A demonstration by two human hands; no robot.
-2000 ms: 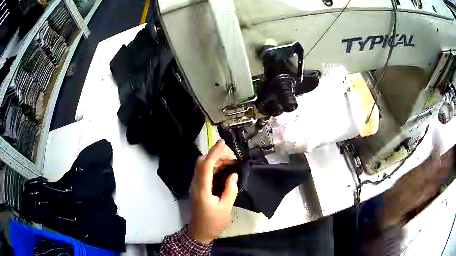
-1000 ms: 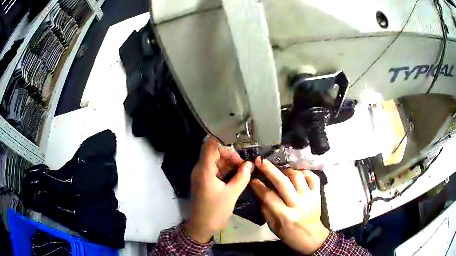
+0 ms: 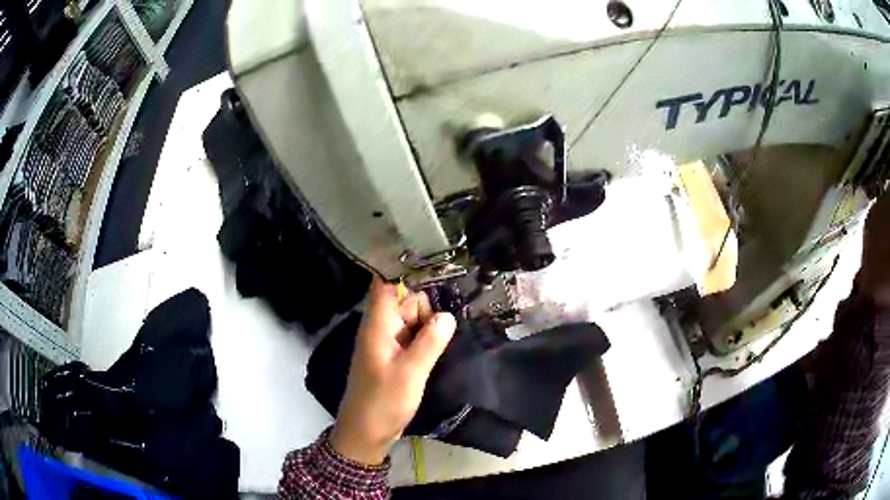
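Observation:
A black garment piece [image 3: 517, 376] lies under the sewing machine head, spread out to the front and right of the needle area [image 3: 444, 288]. My left hand [image 3: 385, 366] is just left of the needle area, thumb and fingers closed on the piece's edge near the presser foot. The foot and needle are mostly hidden by the fingers and the machine head [image 3: 322, 127]. My right hand is not in view; only my plaid right sleeve shows at the right edge.
A pile of black pieces [image 3: 268, 234] lies behind and left of the machine head. A second black pile [image 3: 166, 391] lies on the left table section, above a blue bin [image 3: 78, 479]. A yellow tape [image 3: 420, 459] is at the front edge. Shelves of stacked cloth [image 3: 83, 146] stand at left.
My right hand has left the cloth and gone out of view, with its sleeve now at the right edge. My left hand stays by the needle. More cloth shows in front, and the view has shifted.

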